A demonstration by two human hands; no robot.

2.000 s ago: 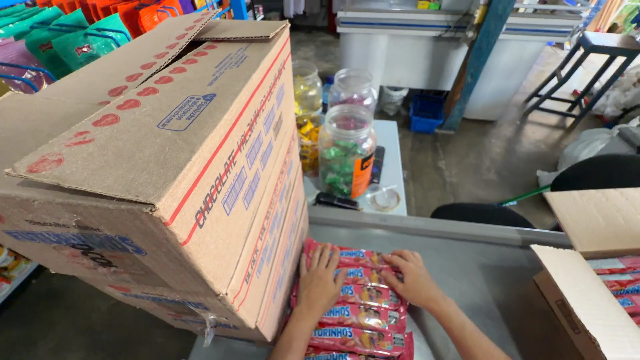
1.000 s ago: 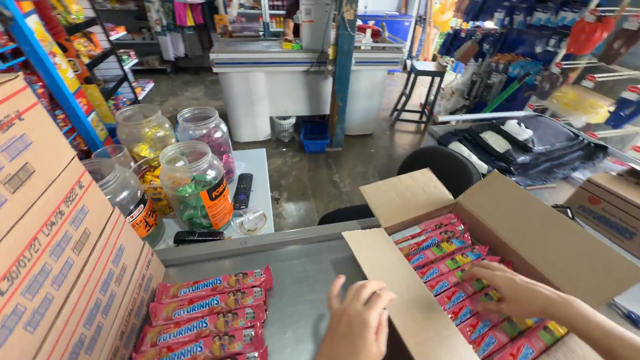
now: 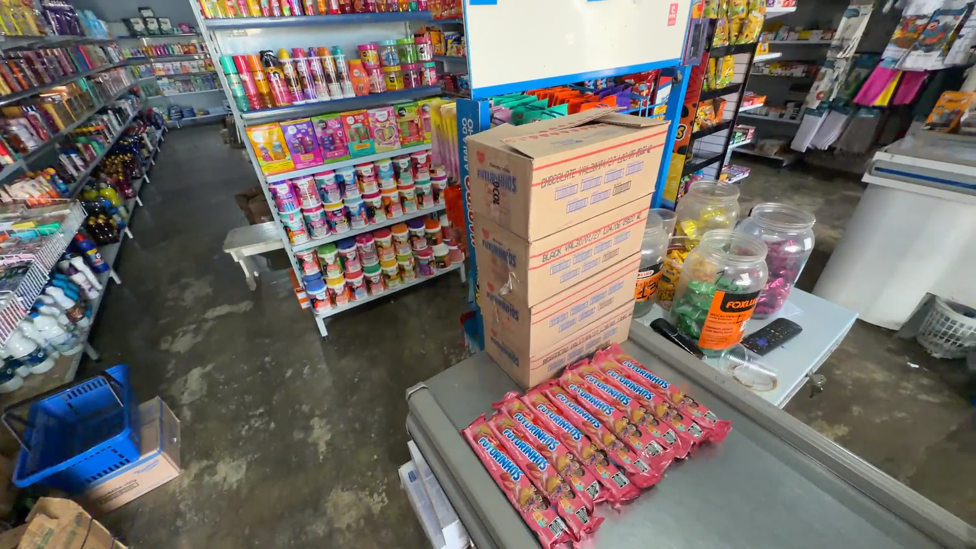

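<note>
Neither my left hand nor my right hand shows in the head view. A row of red Futurinhos biscuit packets (image 3: 587, 435) lies side by side on the grey metal counter (image 3: 732, 488), slightly overlapping. Right behind the row rises a stack of several cardboard cartons (image 3: 564, 252), the upper one with its top flaps not quite flat. The open carton of packets seen earlier is out of view.
Beside the stack, a small table (image 3: 827, 332) holds plastic jars of wrapped sweets (image 3: 720, 282), a black remote control (image 3: 772, 335) and a clear cup (image 3: 747, 368). A blue shopping basket (image 3: 84, 427) rests on a carton on the floor at left. Stocked shelves (image 3: 351, 152) stand behind.
The view has swung far to the left. Both hands, one second ago at the open carton and just beside it, have left the picture, as has that carton.
</note>
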